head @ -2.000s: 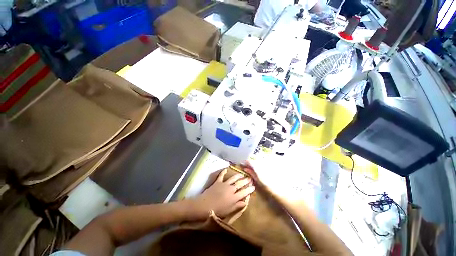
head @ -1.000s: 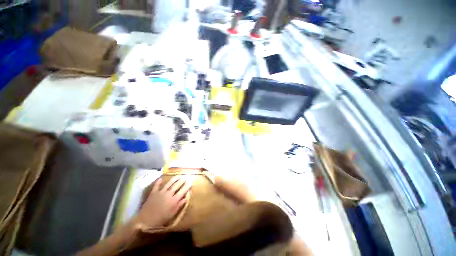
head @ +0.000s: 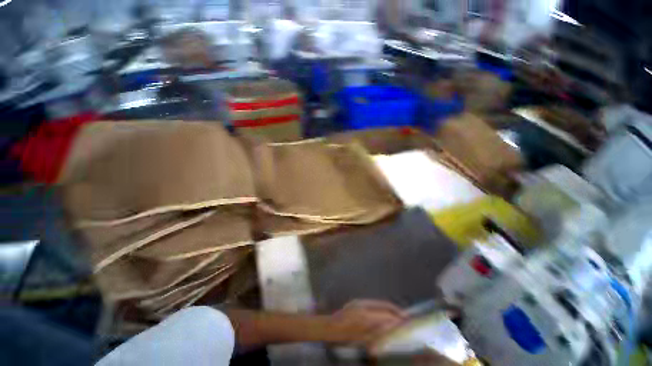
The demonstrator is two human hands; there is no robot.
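Note:
The picture is blurred. My left hand [head: 368,322] reaches in from a white sleeve and lies low in the middle, left of the white sewing machine head [head: 493,307]. Whether its fingers hold anything cannot be told. A bit of brown cloth [head: 422,356] shows at the bottom edge just beyond the hand. My right hand is out of the picture. Brown bag pieces with pale bound edges lie in a large layered pile [head: 164,168] at the left, and a second brown stack [head: 322,179] lies beside it.
A dark grey plate [head: 382,261] lies between the stacks and the machine. A folded brown stack [head: 475,146] is behind the machine. A blue crate [head: 379,106], a brown bundle with red bands [head: 264,111] and red material [head: 53,146] stand further back.
The view has swung left, so the machine now shows at the right edge and the side piles fill the left. The control screen and my right arm have left the picture.

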